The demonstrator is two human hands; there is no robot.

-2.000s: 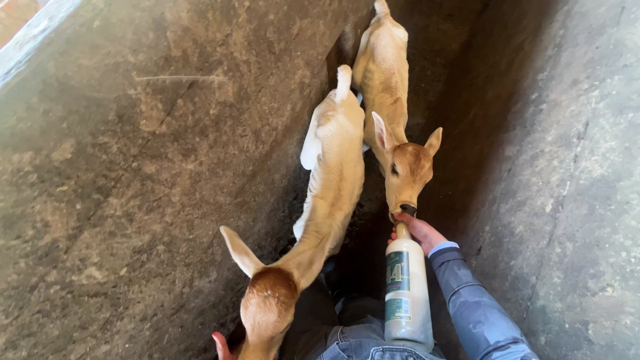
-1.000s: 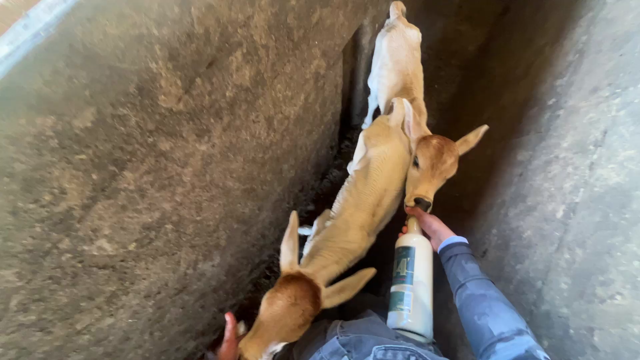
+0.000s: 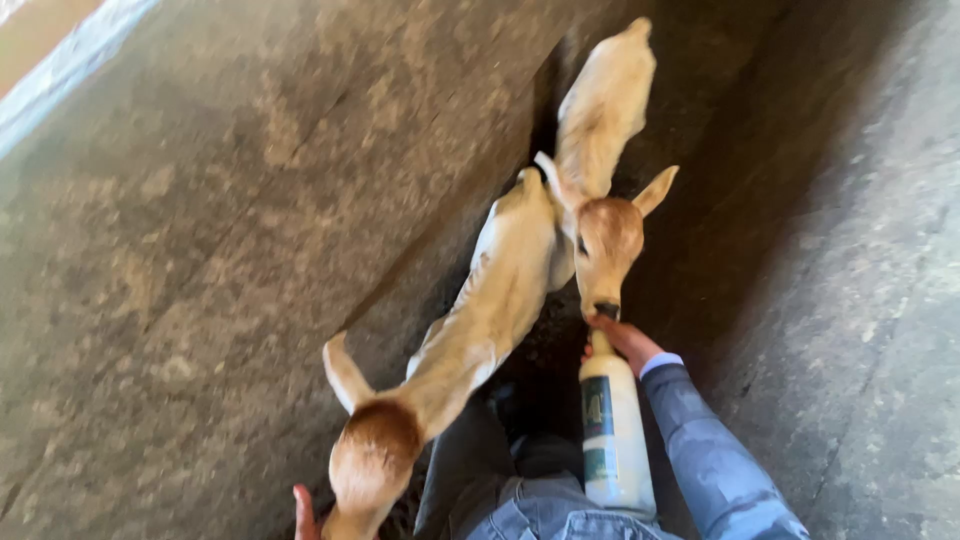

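My right hand [image 3: 626, 341] is closed around the neck of a milk-filled bottle [image 3: 630, 442] with a dark label. The bottle's base rests against my jeans, and its top is at the mouth of a tan calf [image 3: 607, 240] with a brown forehead. A second calf [image 3: 495, 292] stands in front, stretched diagonally, its brown-topped head down at the lower left. My left hand [image 3: 305, 511] is at that calf's muzzle, mostly hidden behind it; only a finger or thumb shows clearly, so its grip cannot be made out.
A rough, stained wall [image 3: 202, 225] rises on the left, with a pale edge [image 3: 67, 75] at the top left corner. Another grey wall [image 3: 870, 337] runs along the right. Dark floor lies between them, and both calves stand close together near the left side.
The bottle stays at the rear calf's mouth. That calf's head has turned more upright and shows both ears again. The front calf's head has turned, with one ear plainly visible now.
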